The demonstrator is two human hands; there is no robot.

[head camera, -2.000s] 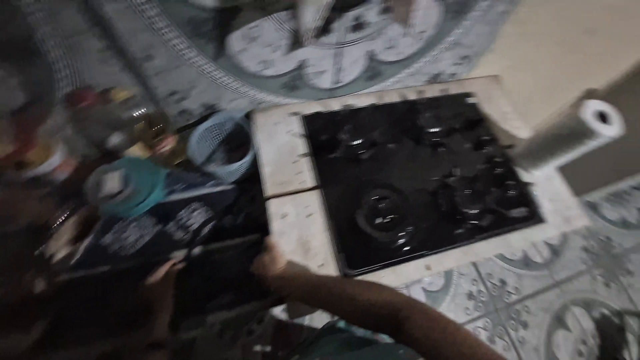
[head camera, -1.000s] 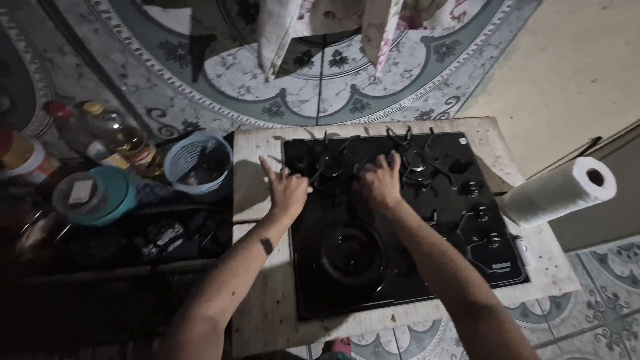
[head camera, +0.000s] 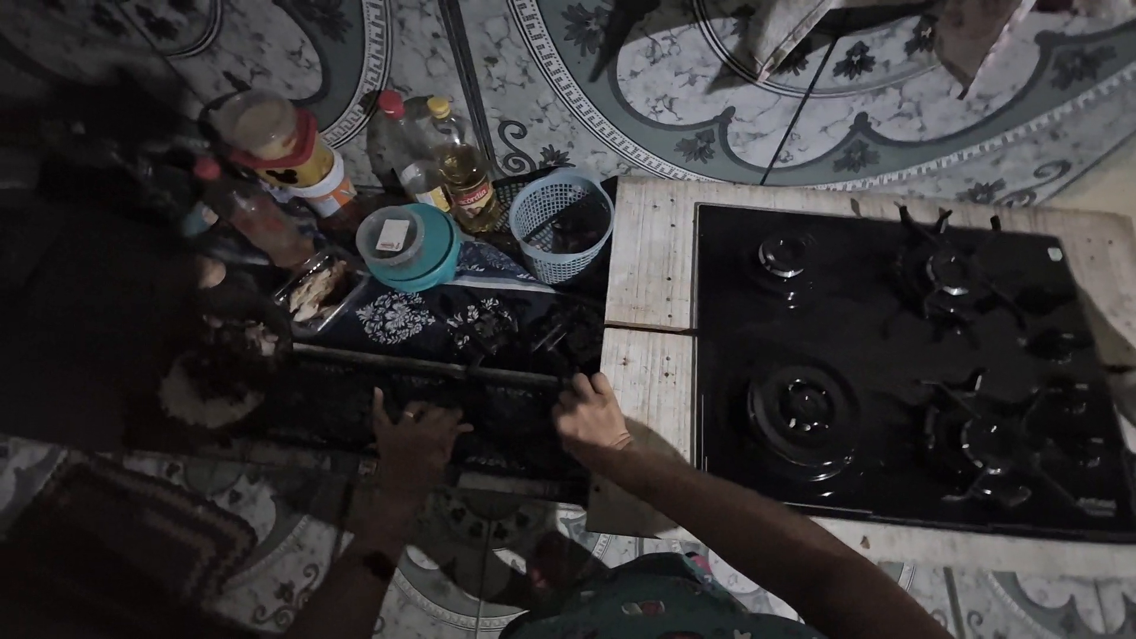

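Note:
My left hand point(head camera: 417, 435) is over the dark lower surface left of the stove, fingers spread, with nothing seen in it. My right hand point(head camera: 590, 413) has curled fingers at that surface's right end, beside the pale wooden surround point(head camera: 650, 382); shadow hides whether it grips anything. Just behind it, dark burner grates point(head camera: 564, 333) rest on a blue patterned cloth point(head camera: 395, 317). The black glass cooktop point(head camera: 874, 355) lies to the right. Its two right burners carry grates point(head camera: 954, 271). No grate shows on its back left burner point(head camera: 784, 256) or its large front left burner point(head camera: 806, 410).
Behind my hands stand a light blue plastic basket point(head camera: 561, 222), a teal lidded container point(head camera: 410, 248), an oil bottle point(head camera: 466, 177) and other bottles. A clear tray of food point(head camera: 319, 291) and stacked tubs point(head camera: 293, 160) are farther left. A thin rail point(head camera: 426, 362) edges the cloth.
One second ago both hands were over the cooktop; now both are left of it, at the dark surface. The view has swung left.

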